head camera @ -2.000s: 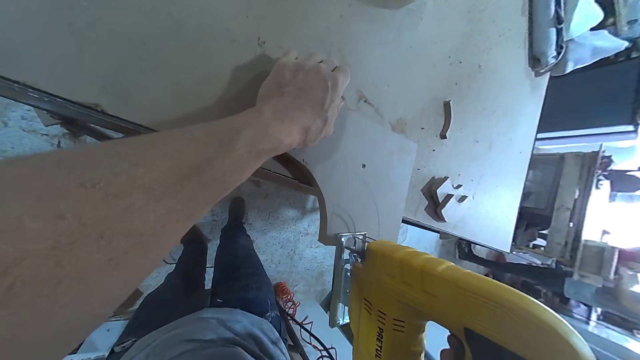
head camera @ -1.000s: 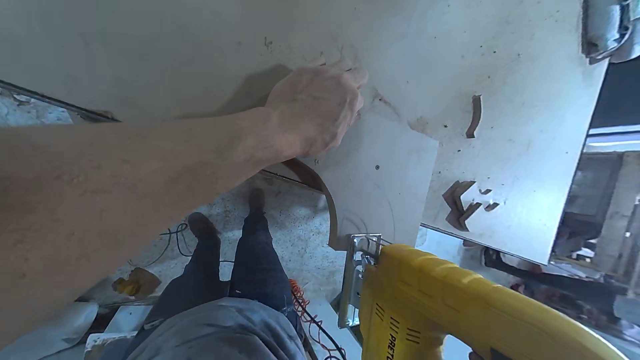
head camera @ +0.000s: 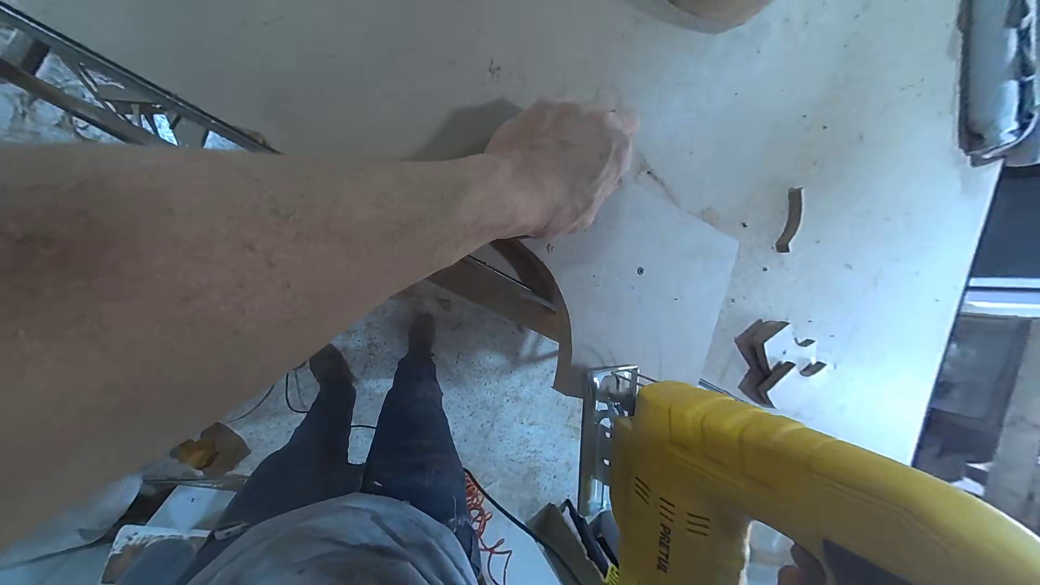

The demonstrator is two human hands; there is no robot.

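Note:
A yellow Pretul jigsaw (head camera: pixel 731 455) lies at the lower right, its metal shoe at the near edge of a pale board (head camera: pixel 650 268) with a curved cut side. Part of my right hand (head camera: pixel 800 566) shows at the bottom, wrapped around the jigsaw's handle. My left hand (head camera: pixel 562 166) is closed and presses down at the board's far left corner; whether its fingers grip the edge is hidden. The board rests on a large pale tabletop (head camera: pixel 366 73) and overhangs its near edge. The blade is not visible.
Right of the board lie a curved offcut (head camera: pixel 790 219) and several small angular offcuts (head camera: pixel 764 361). A silvery wrapped object (head camera: pixel 998 77) sits at the far right corner. Below are a metal frame (head camera: pixel 146 106), a black cable (head camera: pixel 520 520) and an orange coiled cord (head camera: pixel 485 520) near my legs.
The view has shifted, bringing more of the metal frame in at the left. My left hand stays on the board, and the jigsaw remains at its near edge.

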